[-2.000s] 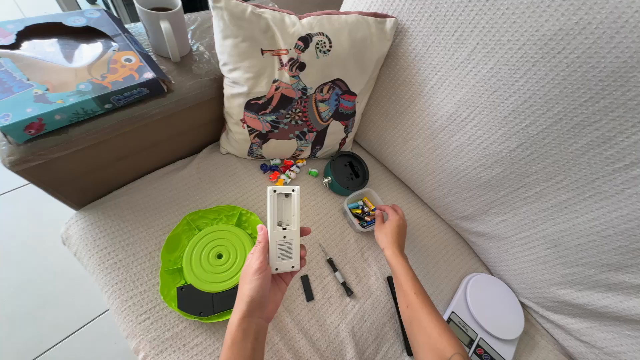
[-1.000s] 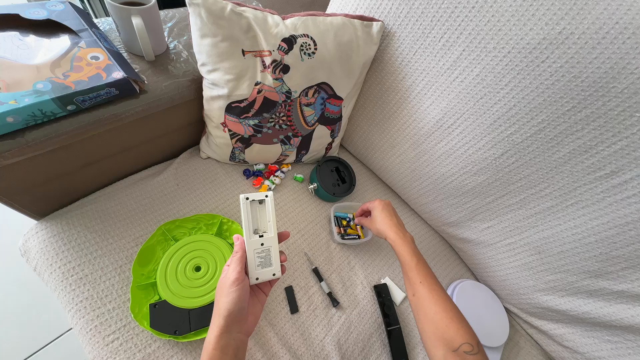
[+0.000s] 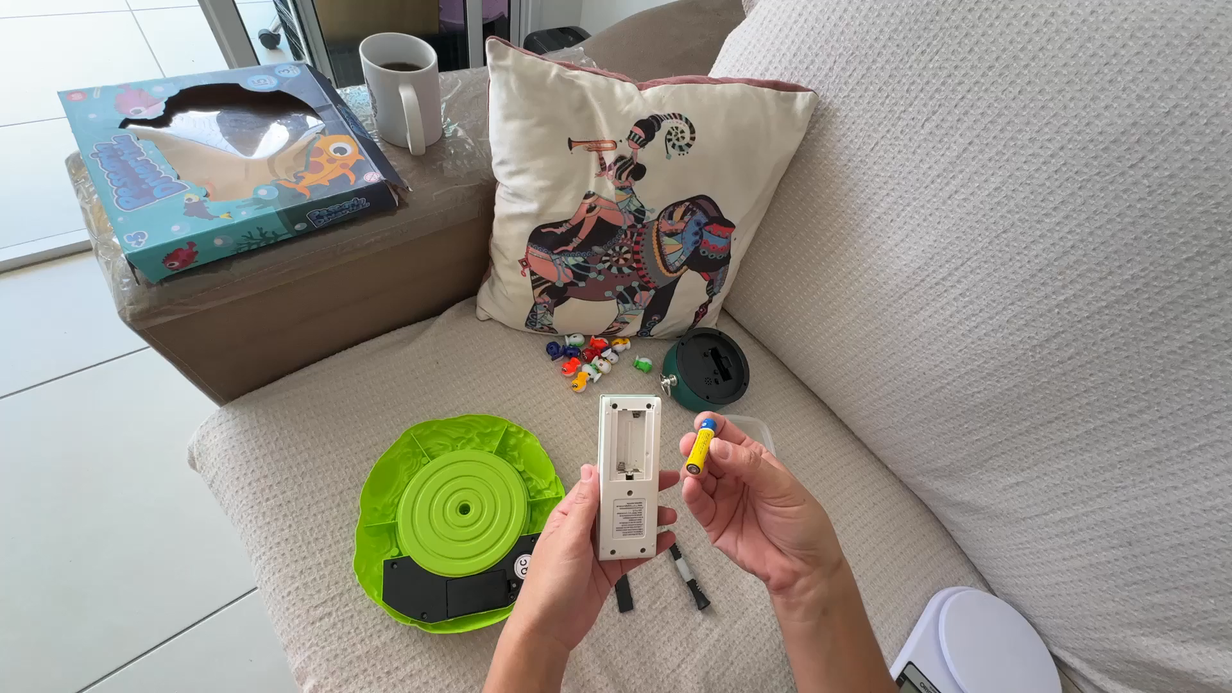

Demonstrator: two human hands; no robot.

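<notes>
My left hand (image 3: 568, 558) holds a white remote-like device (image 3: 629, 520) upright, its back facing me and its battery compartment (image 3: 630, 443) uncovered, with no battery visible inside. Just right of it, my right hand (image 3: 760, 510) pinches a yellow battery with a blue end (image 3: 701, 448) between thumb and fingers. Behind that hand, a clear plastic container (image 3: 756, 430) is mostly hidden. Below the device lie a small black cover (image 3: 625, 594), partly hidden, and a screwdriver (image 3: 688, 580).
A green toy base (image 3: 462, 510) lies at left, small colourful toy fish (image 3: 589, 358) and a dark green round clock (image 3: 707, 369) behind. A cushion (image 3: 635, 221), toy box (image 3: 231, 173) and mug with dark liquid (image 3: 401, 91) stand farther back; a white scale (image 3: 991, 645) sits at lower right.
My right hand has come away from the battery container toward the device and now holds a yellow battery. My left hand still holds the device.
</notes>
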